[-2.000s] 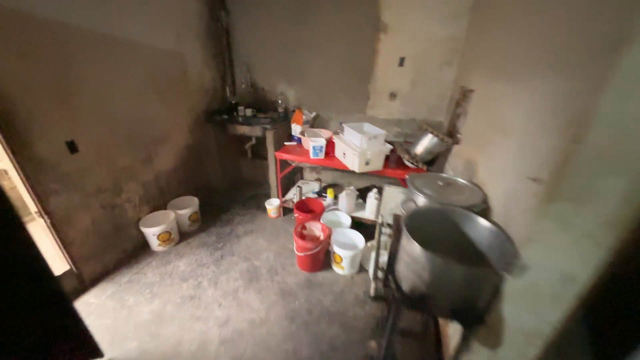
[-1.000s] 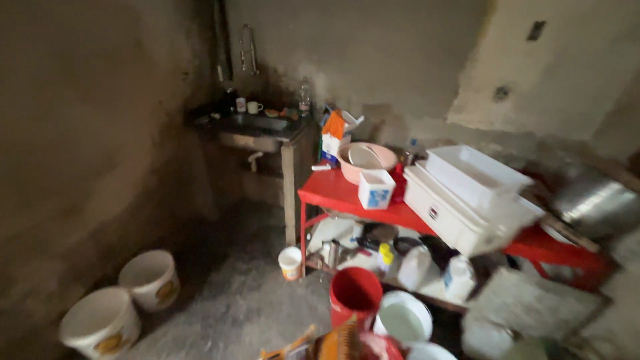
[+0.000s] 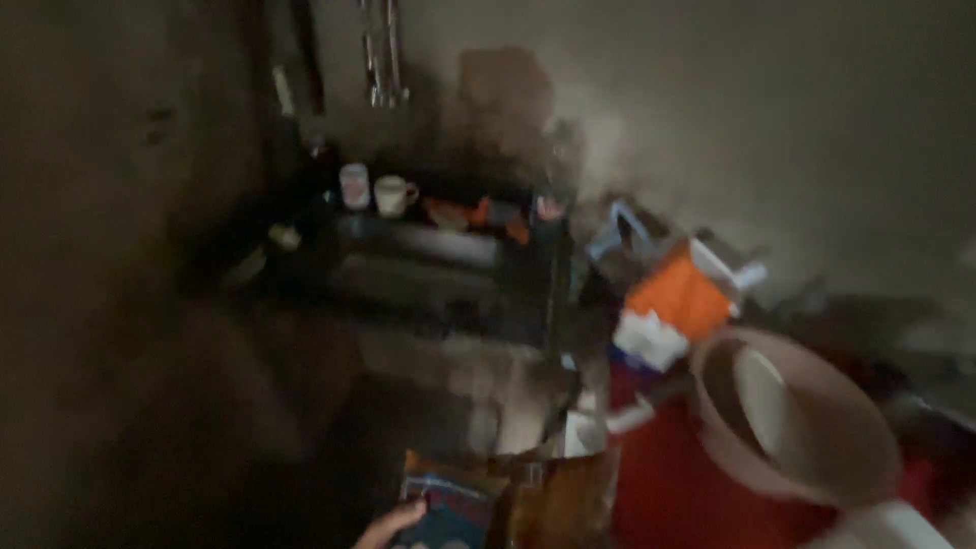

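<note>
At the bottom edge of the head view, the fingers of my left hand (image 3: pixel 393 526) hold a dark blue and orange plastic packet (image 3: pixel 450 507). Against it lies a brown, shiny, see-through package (image 3: pixel 560 496); what bears it cannot be told. My right hand is out of view. Beyond the packet is a dark sink (image 3: pixel 419 267), with a pale mug (image 3: pixel 393 196) and a light cup or can (image 3: pixel 354 187) on its back ledge. To the right, a pink plastic basin (image 3: pixel 839 435) with a white piece inside rests on the red table (image 3: pixel 663 480). The view is dim and blurred.
An orange, white and blue bag (image 3: pixel 679 297) stands behind the basin. Part of a white container (image 3: pixel 877 530) shows at the bottom right. A metal fixture (image 3: pixel 385 69) hangs on the wall above the sink. A dark wall (image 3: pixel 91 229) is at the left.
The view has moved much nearer to the sink and the basin. The packet and fingers now show at the bottom; one second ago only orange and brown edges showed there.
</note>
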